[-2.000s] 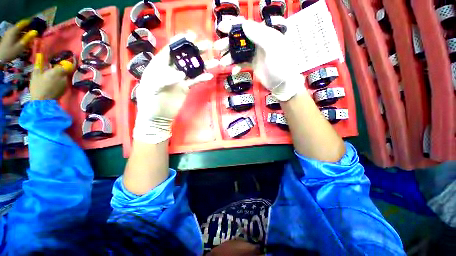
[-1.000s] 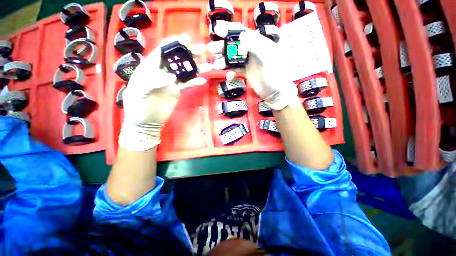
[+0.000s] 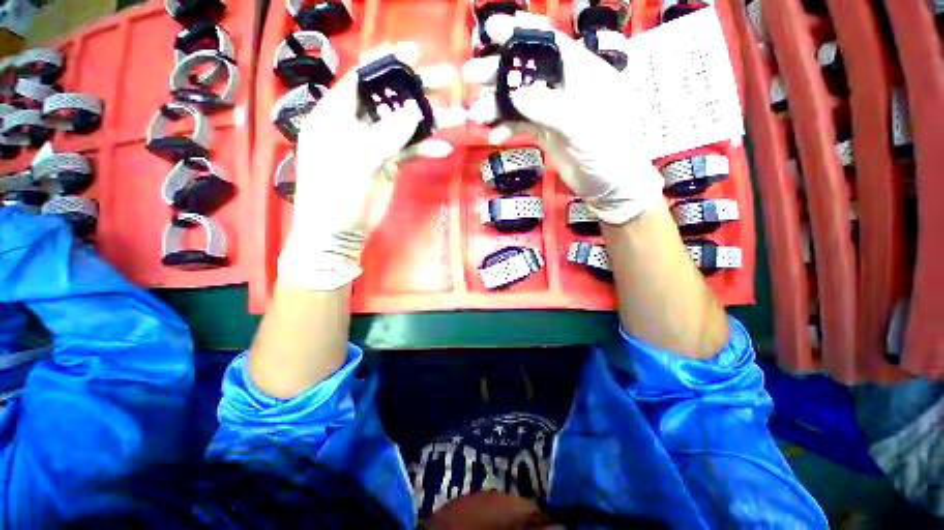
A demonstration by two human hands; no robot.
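My left hand [image 3: 347, 166], in a white glove, holds a black smartwatch [image 3: 384, 83] above the tray, its screen lit with white icons and my thumb over its lower part. My right hand [image 3: 590, 129], also white-gloved, holds a second smartwatch [image 3: 525, 64] at about the same height, its screen showing similar white icons, my thumb on its lower part. Under both hands lies a red-orange watch tray [image 3: 414, 300] with rows of looped watches. The straps of the held watches are mostly hidden by my hands.
A printed paper sheet [image 3: 688, 88] lies on the tray's right side. Another watch tray [image 3: 124, 197] lies at left, beside a neighbour's blue sleeve [image 3: 93, 342]. Tilted-looking stacked trays [image 3: 844, 207] with watches stand at right. The green bench edge [image 3: 466, 329] shows in front.
The right watch's screen has gone from orange, then green, to white icons. Both thumbs now lie over the lower screens. The neighbour's yellow-tipped hands have left the view.
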